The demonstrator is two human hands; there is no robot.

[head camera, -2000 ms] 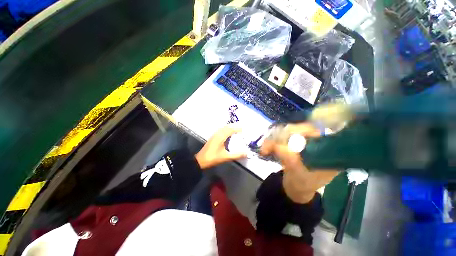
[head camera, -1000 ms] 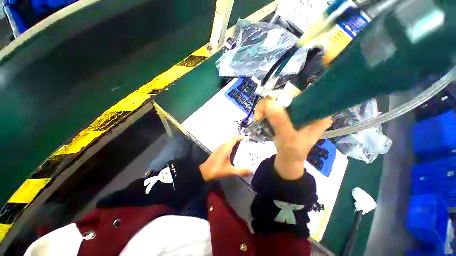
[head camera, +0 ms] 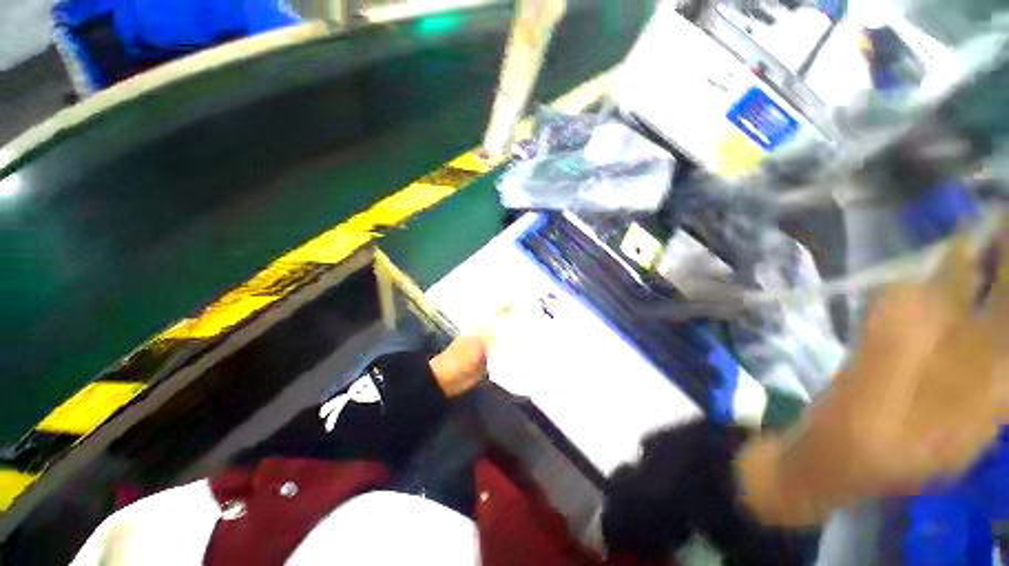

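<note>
My left hand (head camera: 467, 356) is at the front left edge of the white board (head camera: 597, 387). Its fingertips meet a bright white area where a housing and the board cannot be told apart. My right hand (head camera: 885, 409) is raised at the far right, large and blurred; whether it holds anything cannot be told. The blue tray (head camera: 631, 293) of dark parts lies along the back of the board. A few small black parts (head camera: 548, 305) lie on the board. A pale blurred hose crosses above the tray towards my right hand.
A green conveyor (head camera: 277, 166) with yellow-black tape (head camera: 299, 262) curves along the left. Behind the tray are crumpled plastic bags (head camera: 603, 166), a small cream block (head camera: 640, 245), a blurred pale square block (head camera: 695, 265) and a white carton (head camera: 686, 83). Blue bins (head camera: 177, 28) stand at top left.
My right hand has left the housing and swung far to the right. The green tool arm no longer covers the work area. My left hand stays near the board's front edge; the view has shifted.
</note>
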